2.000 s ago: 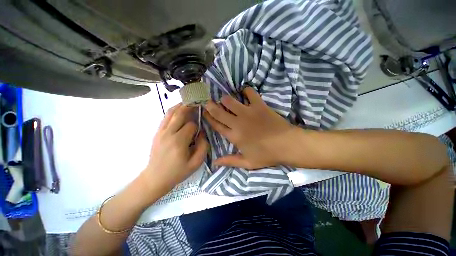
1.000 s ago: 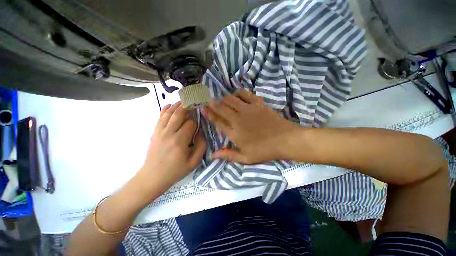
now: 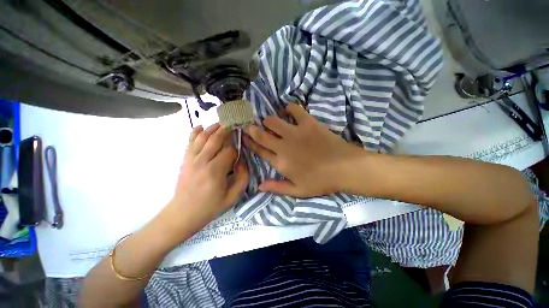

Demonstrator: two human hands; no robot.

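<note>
The grey and white striped garment point(image 3: 373, 90) lies bunched at the right of the needle area, with one corner hanging over the table's front edge. A tan block point(image 3: 235, 113) sits below the dark needle parts of the machine head point(image 3: 120, 54). My left hand point(image 3: 207, 171) is at the garment's left edge just below the block, fingers bent, holding a narrow edge strip. My right hand point(image 3: 304, 156) rests on the garment at the right of the block, fingers spread and pressing it down. The needle tip and stitch point are hidden.
At the left are a blue basket point(image 3: 18, 246) with tubes, a dark phone point(image 3: 30, 180) and a cord loop point(image 3: 53, 186). Black scissors point(image 3: 534, 99) and a slim dark tool point(image 3: 517, 117) lie at the right. More striped fabric point(image 3: 412, 237) lies below the table edge.
The garment's lower corner has shifted slightly up and left. Both hands stay near the block, with small finger movements. The basket and phone appear slightly further left.
</note>
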